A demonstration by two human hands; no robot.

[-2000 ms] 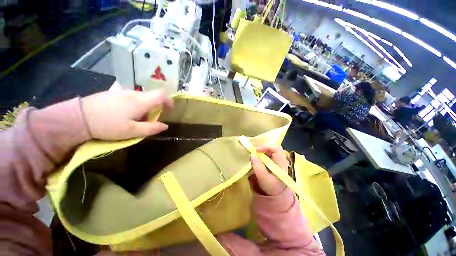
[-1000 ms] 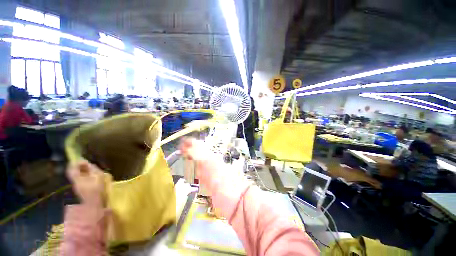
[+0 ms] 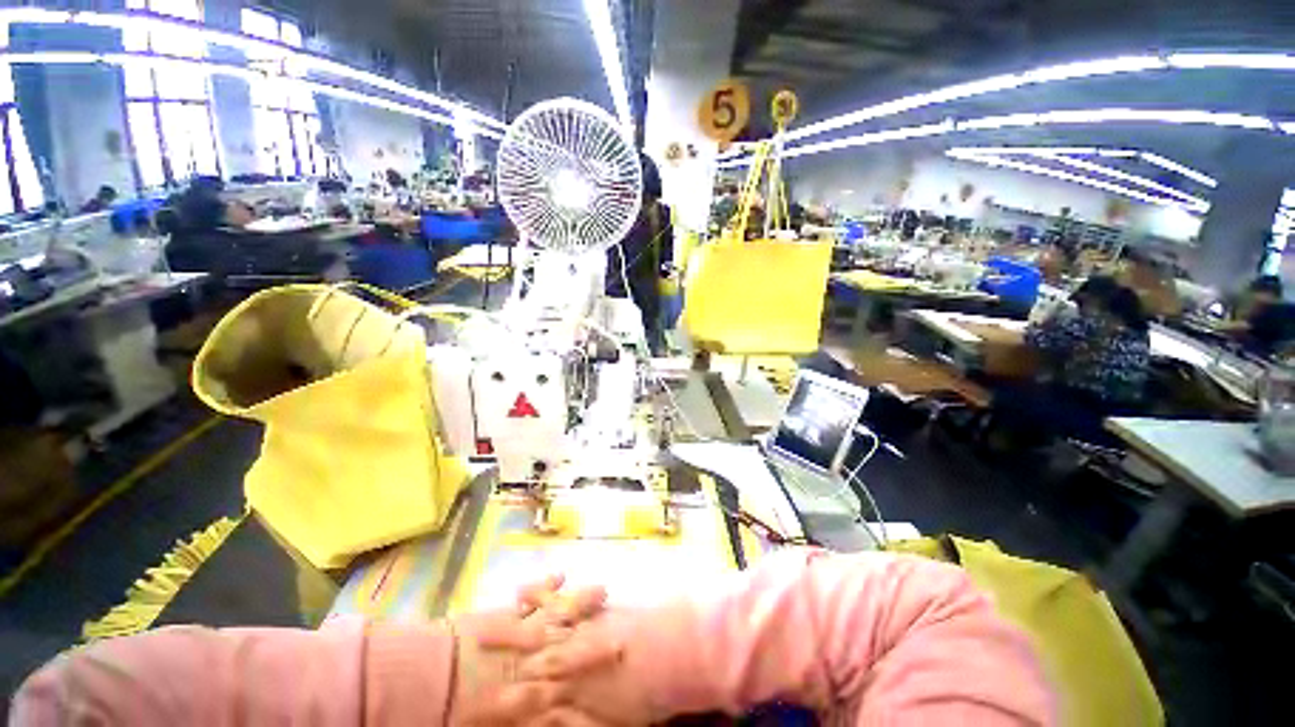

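A yellow tote bag (image 3: 348, 469) stands slightly tilted at the left of the sewing machine head (image 3: 518, 408), its open mouth facing up and left. My left hand (image 3: 497, 665) and my right hand (image 3: 585, 662) meet and overlap at the bottom centre, in front of the work plate (image 3: 639, 571). Fingers are spread, and nothing shows in either hand. The overlap hides part of both hands. A yellow clamp frame (image 3: 611, 514) lies under the machine head. Its windows are too bright to make out.
A control panel (image 3: 820, 422) with a white cable stands at the right. Yellow bags (image 3: 1058, 625) are piled at the lower right. A yellow bag (image 3: 760, 296) hangs behind the machine, beside a fan (image 3: 570, 178). Yellow fringed strips (image 3: 159, 580) lie at the left edge.
Both hands have let go of the tote bag, which now stands left of the machine. My hands have come together at the bottom centre. The view has swung up and then slightly down.
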